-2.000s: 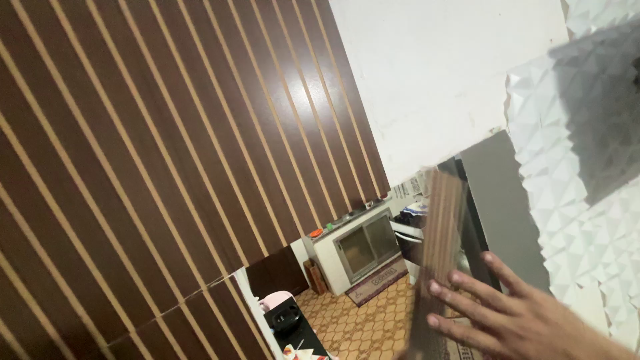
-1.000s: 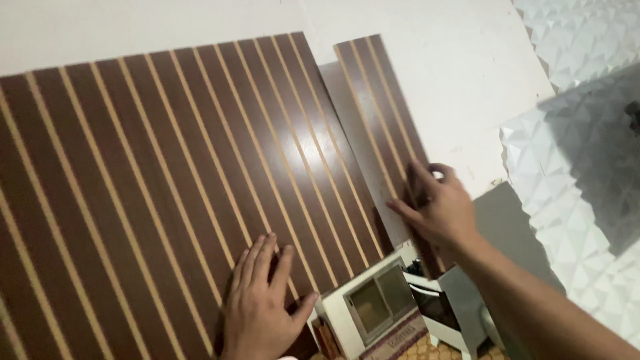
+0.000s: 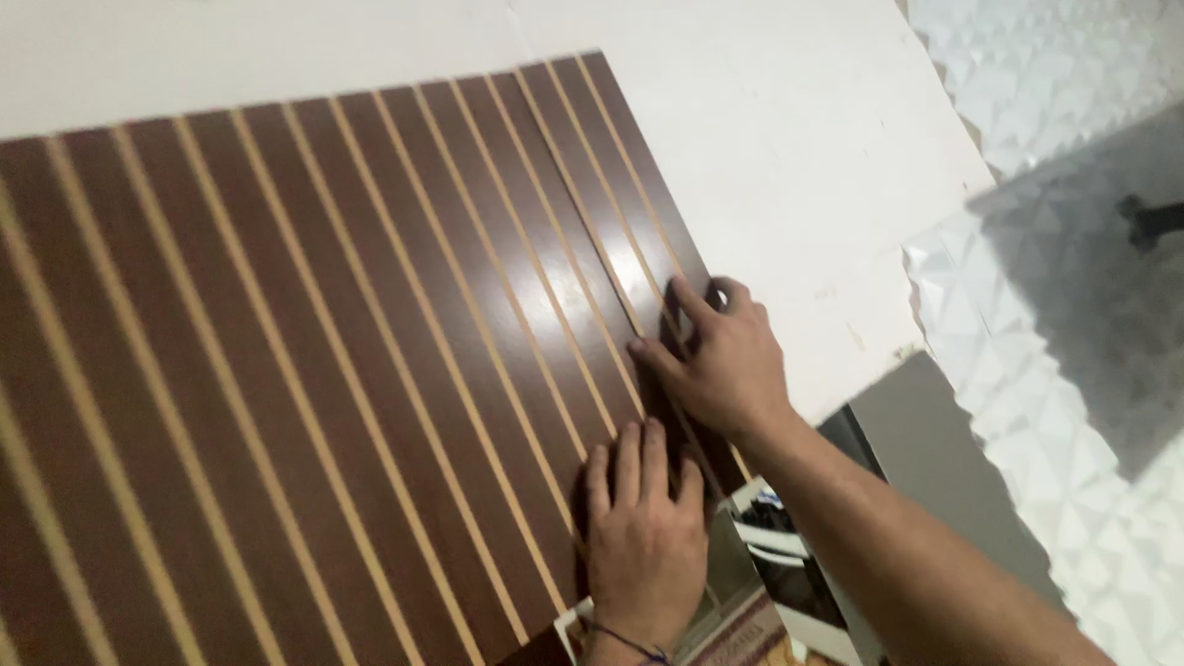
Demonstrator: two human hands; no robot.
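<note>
Dark brown wall panelling with light wood-coloured stripes [image 3: 305, 351] covers the left and middle of the view. Along its right edge lies a narrow striped panel strip [image 3: 592, 157], with a thin dark seam between the two. My right hand [image 3: 721, 356] grips the strip's lower part, thumb on its face and fingers at its outer edge. Lower down, my left hand [image 3: 645, 536] rests with its fingers spread over the panelling near its bottom right edge; a dark cord circles the wrist.
White wall [image 3: 786, 176] borders the panelling above and to the right. White textured 3D wall panels [image 3: 1045, 481] with a shadow stand at the far right, beside a grey surface [image 3: 943, 453]. A white appliance [image 3: 777, 546] and a mat with writing [image 3: 740, 638] show below.
The strip, apart from the panelling's right edge one second ago, now lies along it. My right hand has moved left with it. My left hand, not in view two seconds ago, is on the panelling.
</note>
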